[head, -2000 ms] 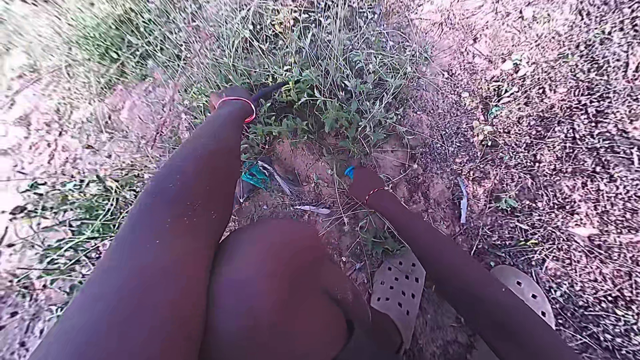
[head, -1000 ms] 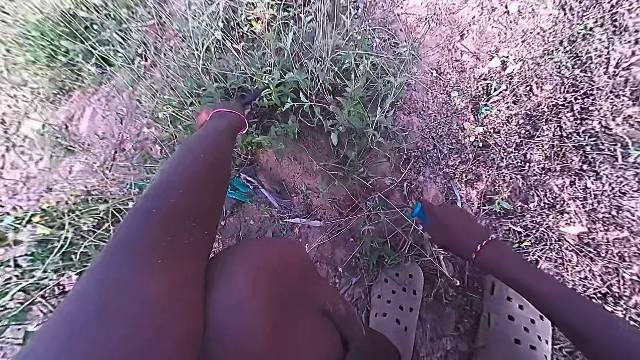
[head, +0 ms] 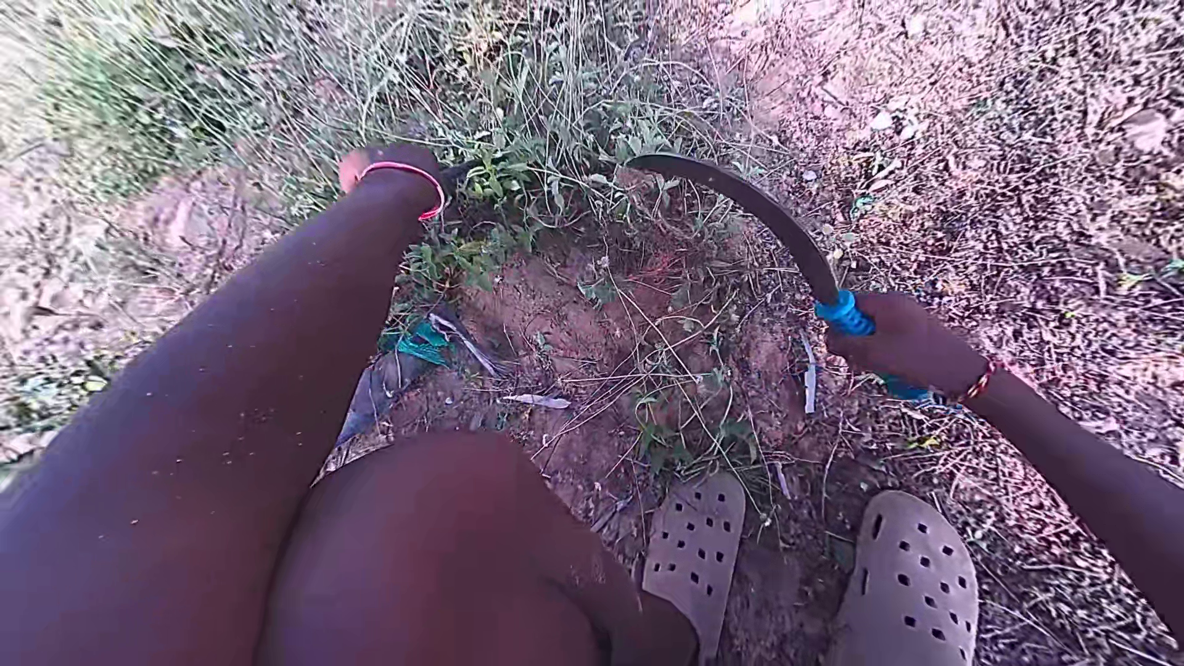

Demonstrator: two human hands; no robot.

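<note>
My right hand (head: 902, 342) grips the blue handle of a sickle (head: 772, 213); its dark curved blade arcs up and to the left, with the tip at the edge of the weeds. Leafy green weeds and thin grass (head: 555, 176) stand at the upper middle, left of the blade. At their left side is my left hand (head: 393, 171), with a red and white band at the wrist. Its fingers are mostly hidden behind the wrist and leaves, and whether they grip stems cannot be told.
A knee (head: 416, 546) fills the lower middle. Two perforated clogs (head: 698, 546) rest on the soil at the bottom. Green plastic scraps (head: 425, 342) and a pale strip (head: 538, 401) lie on the bare earth (head: 546, 314). Dry plant litter covers the right side.
The sickle's blade now shows in full above my right hand; earlier mainly its blue handle was visible. My right hand has moved right, away from the weeds, since two seconds ago. My left hand remains by the weeds.
</note>
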